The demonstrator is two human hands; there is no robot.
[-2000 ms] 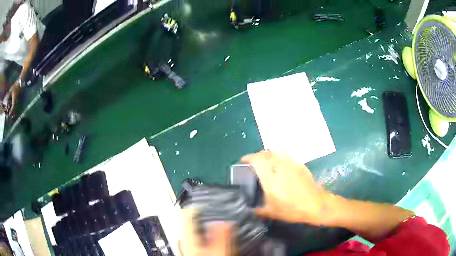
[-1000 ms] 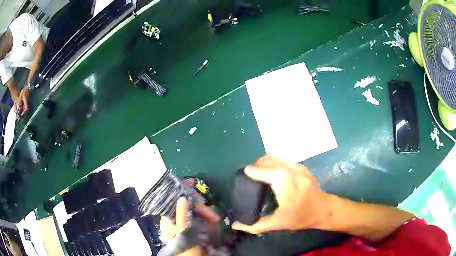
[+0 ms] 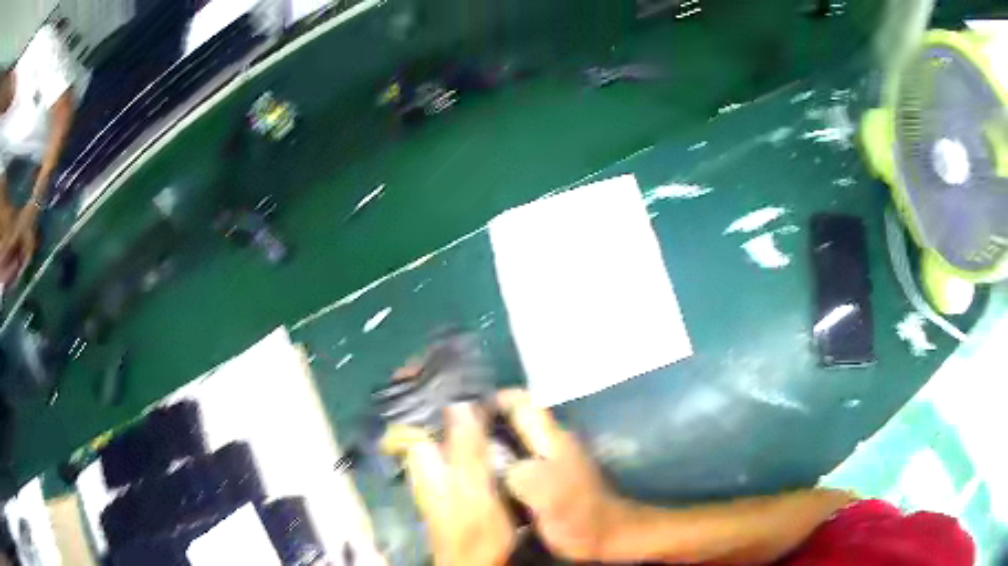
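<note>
Both hands are together at the lower middle, blurred by motion. My left hand (image 3: 459, 486) holds a circuit board with a yellow part (image 3: 405, 439). A bundled grey-black cord (image 3: 437, 376) sticks out beyond its fingers. My right hand (image 3: 564, 486) is close against it, its fingers around a dark piece between the hands, seemingly the black case (image 3: 508, 440). The fingers and blur hide most of both pieces, and I cannot tell how they fit together.
A white sheet (image 3: 591, 290) lies just beyond my hands. Black covers (image 3: 182, 486) lie on white board (image 3: 260, 387) at left. A phone (image 3: 842, 290) and fan (image 3: 948, 160) are at right. The belt (image 3: 332, 144) carries parts; a person's arm (image 3: 46, 155) shows top left.
My hands have come together, with the board and cord moved up beside the black case. The view has shifted, so the sheet, phone and fan sit further left in the picture.
</note>
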